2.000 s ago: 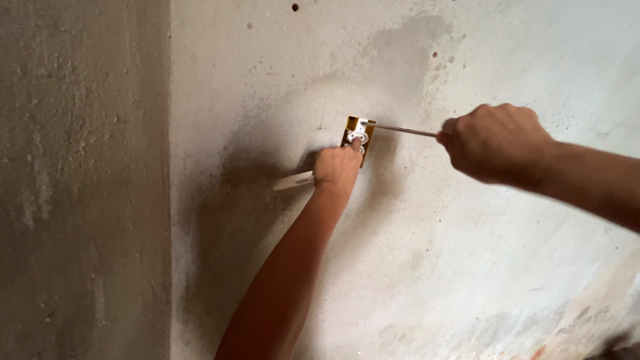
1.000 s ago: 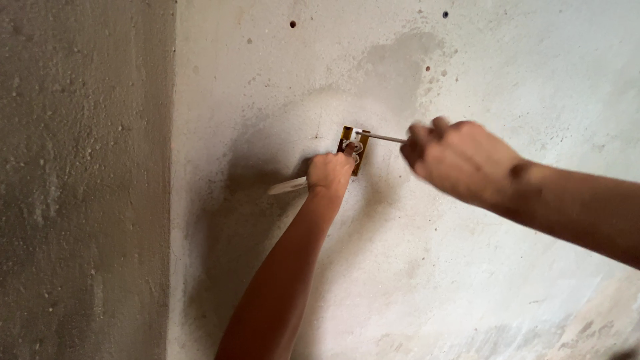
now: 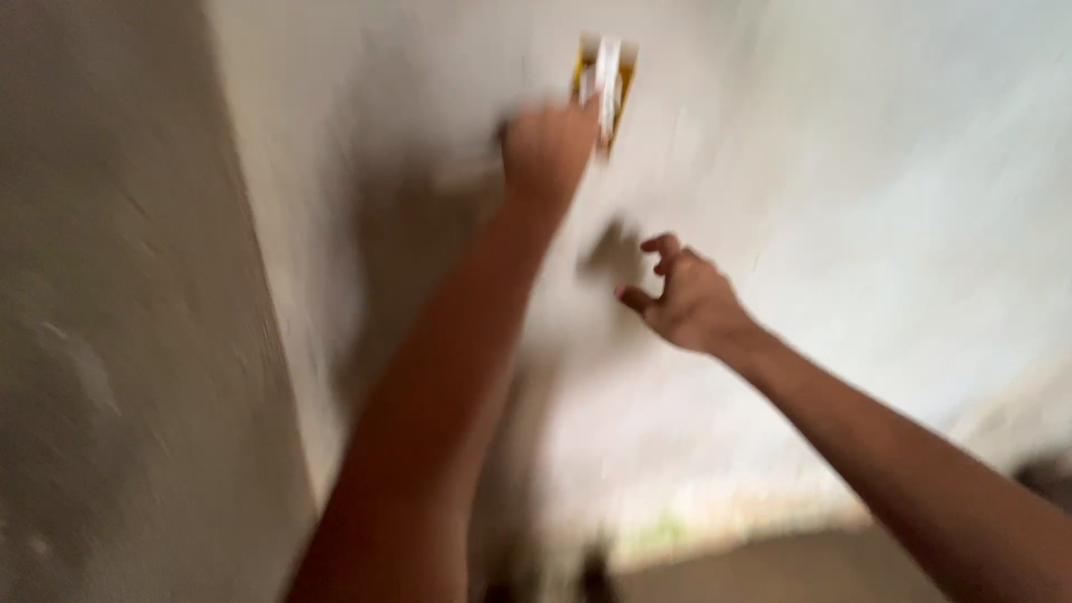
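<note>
Blur softens the whole head view. My left hand (image 3: 548,151) is at a yellow-brown electrical wall box (image 3: 624,79) with white parts in it, its fingers at the box's lower left side; what exactly it grips is hidden. A pale, strip-like thing (image 3: 465,177) shows faintly left of that wrist. My right hand (image 3: 691,293) is below and right of the box, off the wall, its thumb and fingers apart and nothing seen between them. Its shadow falls on the wall beside it.
A pale plastered wall (image 3: 804,193) faces me, and a darker rough wall (image 3: 126,293) meets it at a corner on the left. Brown floor (image 3: 754,569) shows at the bottom. A dark blurred thing (image 3: 1047,477) stands at the right edge.
My right hand has come away from the box and moved down, and the thin-shafted tool it held is no longer in it. My left hand stays at the box. The view has tilted down.
</note>
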